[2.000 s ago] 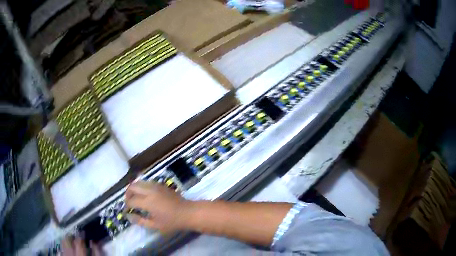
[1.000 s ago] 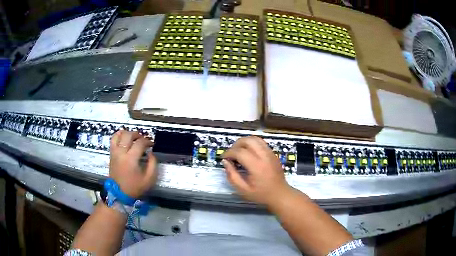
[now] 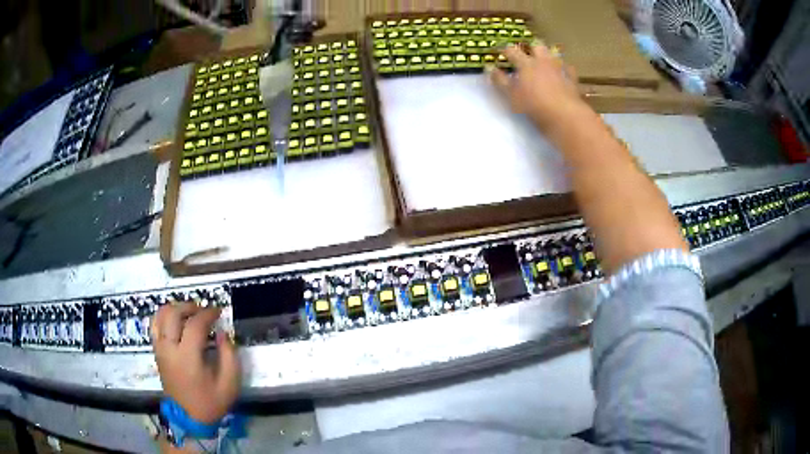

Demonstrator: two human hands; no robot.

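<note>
My right hand (image 3: 537,84) reaches over the right carton tray (image 3: 484,222), its fingertips at the yellow-topped transformers (image 3: 435,40) at the tray's far end; whether it grips one cannot be told. My left hand (image 3: 195,359), with a blue wrist strap (image 3: 200,426), rests over the right end of a circuit board panel (image 3: 129,321) that shows no yellow tops; its fingers are bent and their tips partly hidden. A panel with a row of yellow tops (image 3: 386,297) lies right of a black carrier end (image 3: 268,310).
A left carton tray (image 3: 284,259) holds more transformers, with a translucent tapering dispenser tip (image 3: 278,106) above it. The metal rail (image 3: 426,348) runs along the near side. A white fan (image 3: 688,35) stands at the far right. A tray of dark parts (image 3: 84,111) lies at the left.
My right hand has moved from the middle panel up to the right tray's transformers. Yellow tops it covered on that panel now show. My left hand stays at the left panel. The view has shifted.
</note>
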